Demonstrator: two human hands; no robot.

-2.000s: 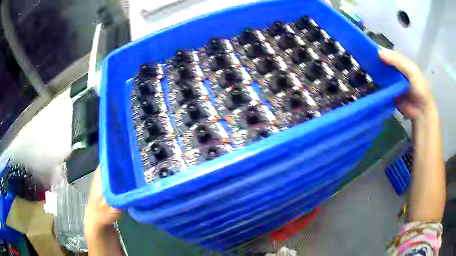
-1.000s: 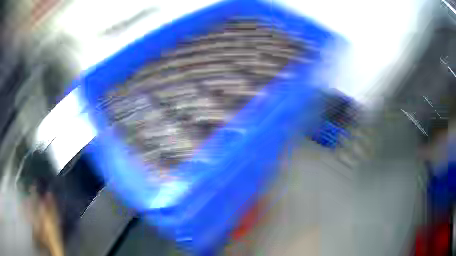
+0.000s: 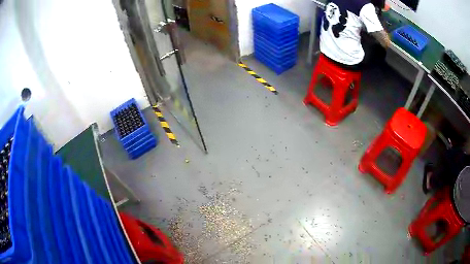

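Note:
A tall stack of blue trays (image 3: 67, 201) stands at the left edge, on the green-topped bench (image 3: 85, 152), cut off by the picture's edge. Small black assemblies (image 3: 5, 191) show in its top tray. A smaller stack of blue trays (image 3: 135, 136) sits on the floor by the white wall, its top tray filled with rows of black parts. Neither of my hands is in the picture.
A glass door (image 3: 178, 77) stands open. Red stools (image 3: 394, 149) are at right; one (image 3: 147, 240) is beside my bench. A person in a white shirt (image 3: 345, 33) sits at a bench. Blue trays (image 3: 275, 38) are stacked by the wall. Debris (image 3: 221, 214) covers part of the floor.
The view has swung right, from the top of the tray stack to the room. The stack has shifted to the left edge, and both hands, seen on its top tray earlier, are out of view.

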